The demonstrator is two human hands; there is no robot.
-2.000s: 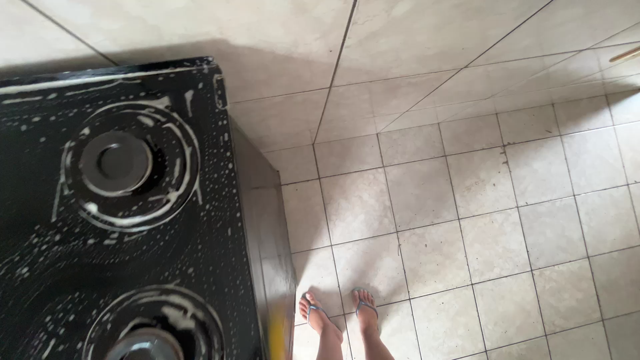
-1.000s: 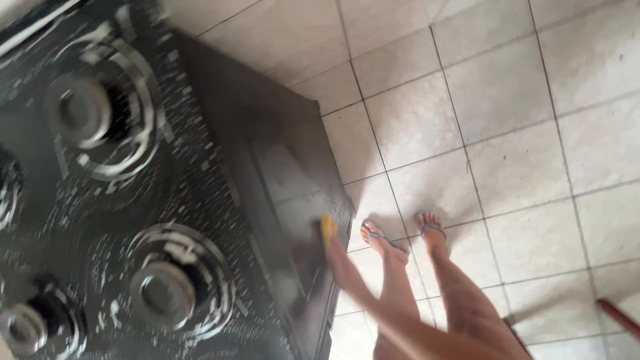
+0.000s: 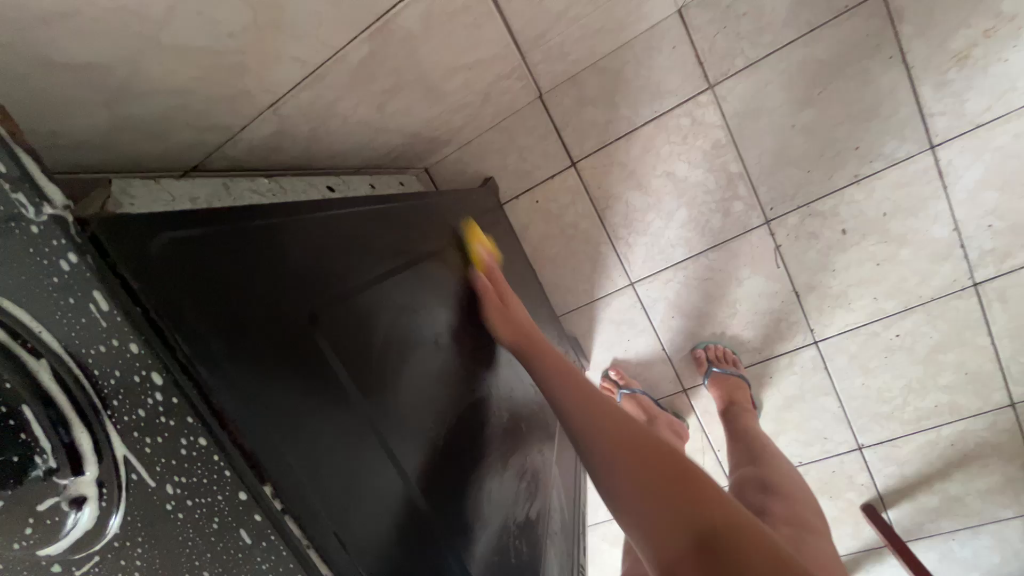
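Note:
My right hand (image 3: 500, 300) reaches across from the lower right and holds a yellow sponge (image 3: 482, 244) at its fingertips. The sponge lies against the upper part of the dark side panel (image 3: 360, 344) of a stove; both it and the fingers are somewhat blurred. The panel has a dull sheen, with streaks lower down. At the left edge, the stove's black cooktop (image 3: 184, 456) is spotted with white foam, and foam rings a partly visible burner (image 3: 48, 448). My left hand is out of view.
Pale wall tiles (image 3: 320, 72) rise behind the stove, beside a light strip (image 3: 264, 190) along its back edge. My feet in flip-flops (image 3: 724, 372) stand on the tiled floor (image 3: 848, 264). A reddish-brown stick (image 3: 892, 536) enters at the bottom right.
The view has shifted from the cooktop towards the stove's side. My right hand, absent two seconds ago, came into view with the sponge and is now farther up the side panel, towards the wall.

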